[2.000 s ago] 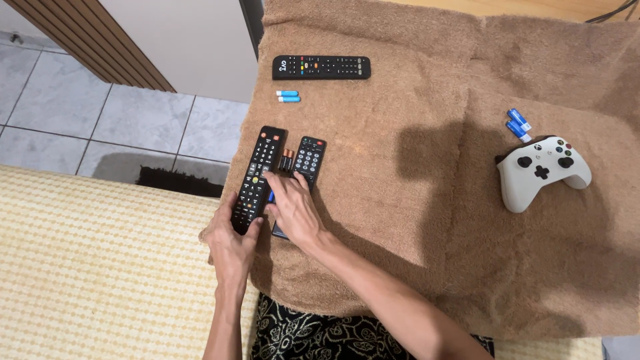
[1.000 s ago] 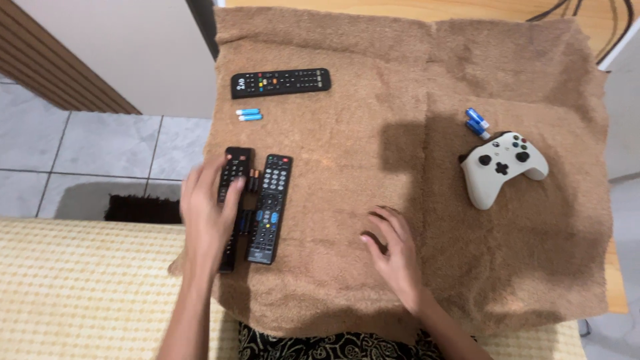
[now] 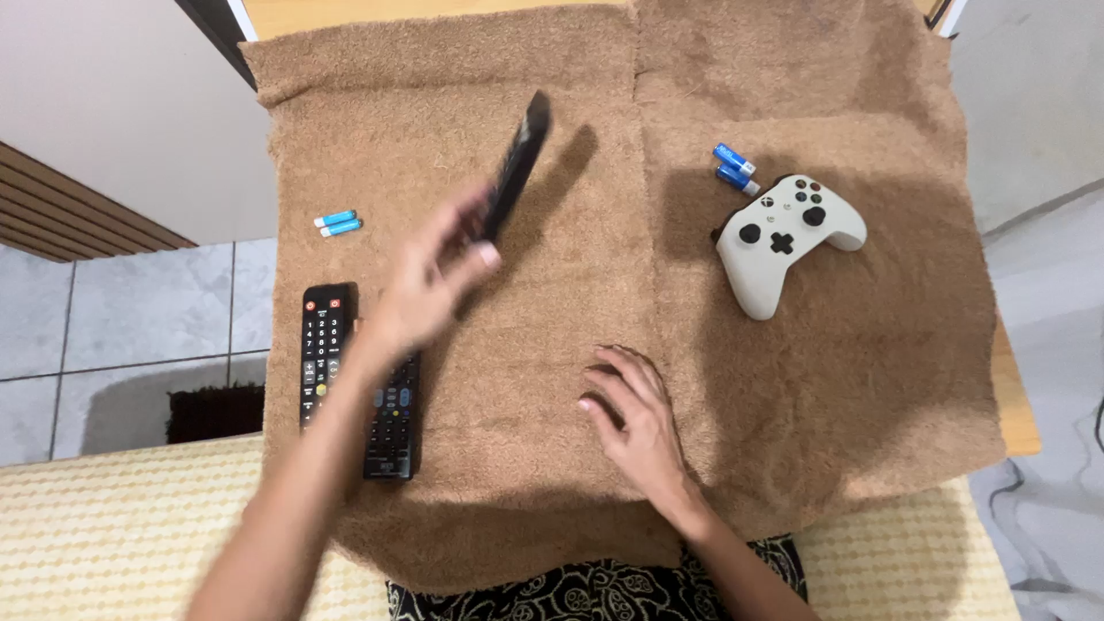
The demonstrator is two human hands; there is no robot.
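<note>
My left hand grips one end of a black remote control, lifted and tilted over the brown towel. Beneath my left forearm, two more black remotes lie side by side, one at the left and another partly covered by the arm. My right hand rests near the towel's front middle, fingers loosely curled and apart, holding nothing. Two light-blue batteries lie at the left. On the right is a white game controller, with two darker blue batteries just behind it.
The brown towel covers most of a wooden table, whose edge shows at the right. A yellow checked cushioned surface runs along the front. Tiled floor and a dark mat are at the left.
My left hand has left the two side-by-side remotes and lifted the remote that lay behind the light-blue batteries. My right hand, earlier at the remotes, is now apart from them.
</note>
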